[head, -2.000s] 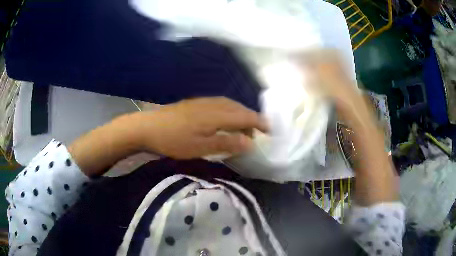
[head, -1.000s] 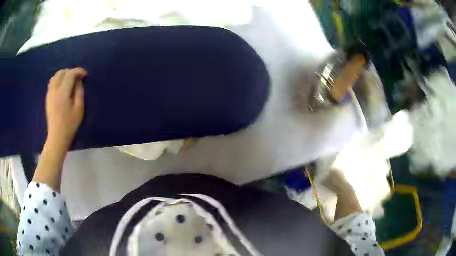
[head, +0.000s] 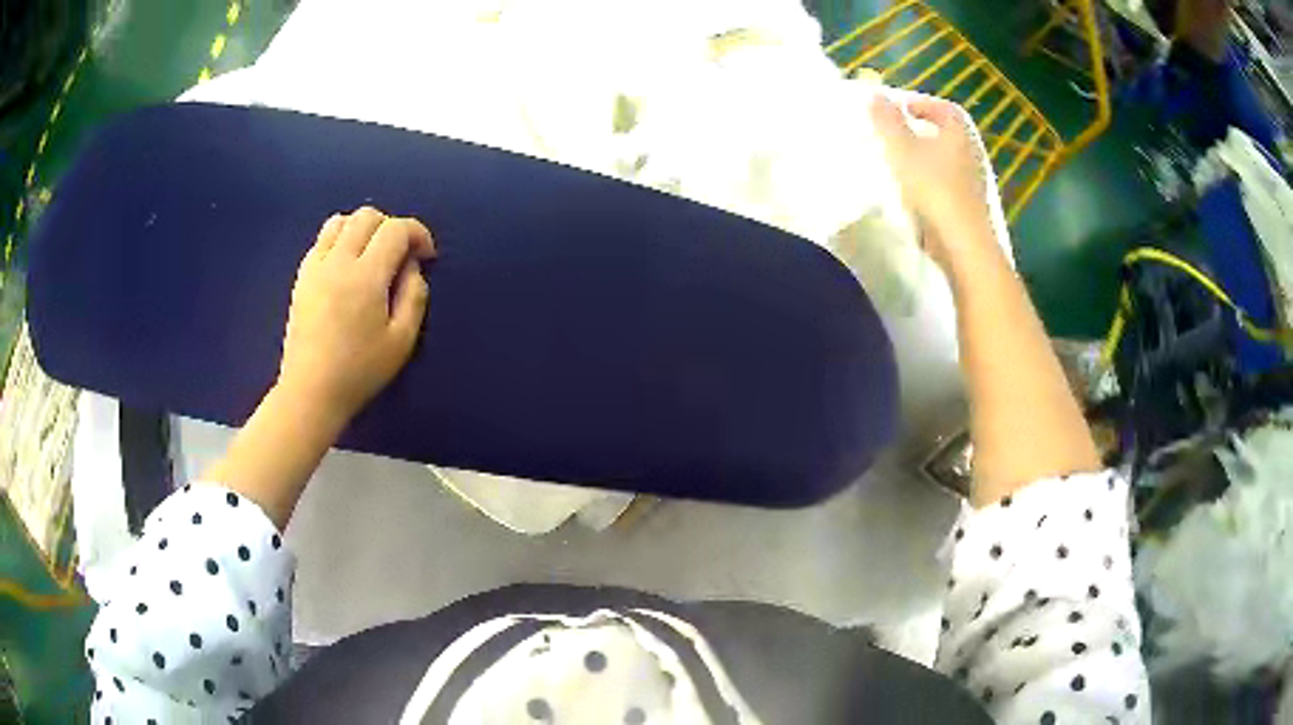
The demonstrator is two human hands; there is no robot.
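The long navy padded board (head: 567, 312) lies across the view with its rounded end at the right. My left hand (head: 355, 298) rests on the board with curled fingers and nothing visible in it. White cloth (head: 638, 99) lies heaped behind the board. My right hand (head: 929, 156) is at the back right with bent fingers at the edge of the white cloth, seemingly gripping it; the exact hold is washed out by glare. The metal tip of the steam iron (head: 953, 460) shows beside my right forearm, mostly hidden by it.
The pale table (head: 411, 545) is under the board, with a bit of cream cloth (head: 532, 499) below the board's near edge. A yellow wire basket (head: 978, 92) stands behind at the right. White cloth (head: 1227, 545) hangs or lies at the far right.
The white cloth my right hand held low at the right is gone from there; that hand is now at the back right. My left hand still rests on the board, as the view shifted.
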